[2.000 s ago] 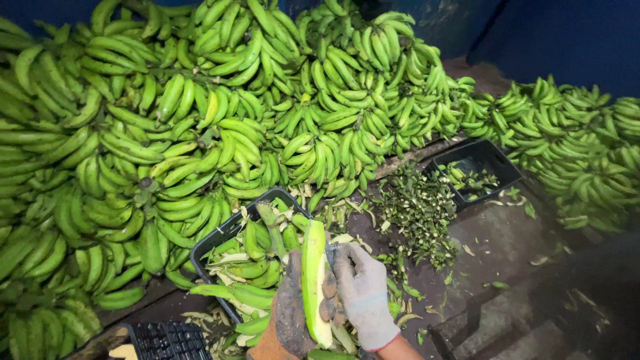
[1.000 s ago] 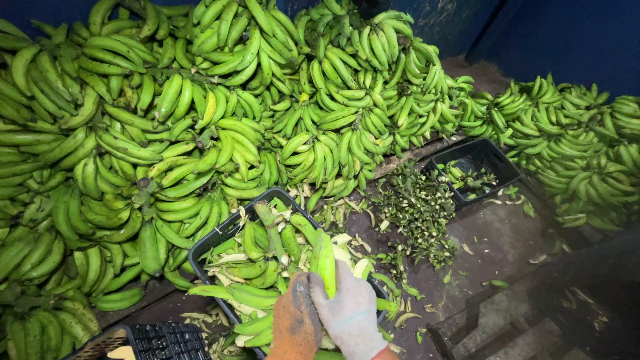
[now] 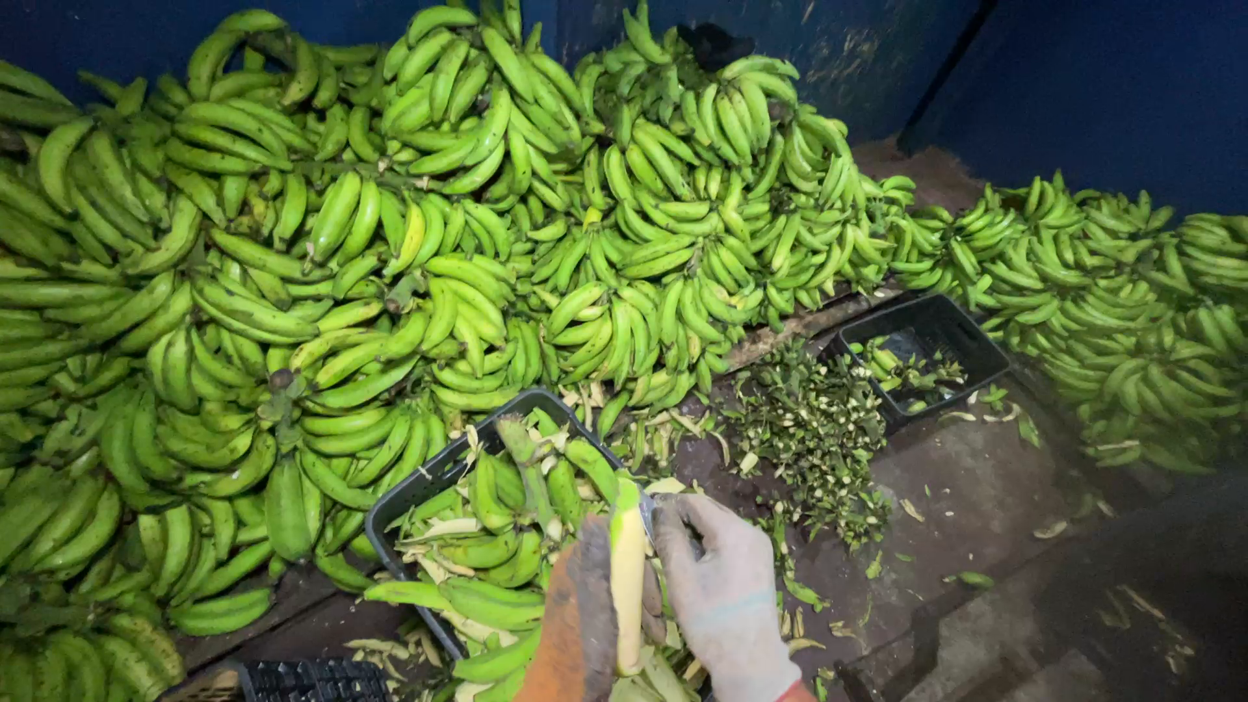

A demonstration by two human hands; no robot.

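Both hands wear gloves and are over a black plastic crate (image 3: pixel 390 556) of green plantains and peel strips. My left hand (image 3: pixel 577 609), in a soiled orange and grey glove, grips a partly peeled plantain (image 3: pixel 627 585) held roughly upright; pale flesh shows along most of its visible side and green skin remains at the top. At the right of the plantain, my right hand (image 3: pixel 717 585), in a whitish glove, is closed on a small metal blade (image 3: pixel 646 509) whose handle is hidden in the fingers. The blade lies against the plantain's upper part.
Heaped green plantain bunches (image 3: pixel 341 322) fill the left and back, with another heap (image 3: pixel 1121 322) at the right. Beyond a pile of cut stem ends (image 3: pixel 814 439) stands a second black crate (image 3: pixel 990 366) with green pieces. Part of a black crate (image 3: pixel 317 681) shows at bottom left. Peel scraps litter the floor.
One second ago the plantain's visible side was green and the hands were close together; now pale flesh shows. My right hand has moved right, and the blade has come into view.
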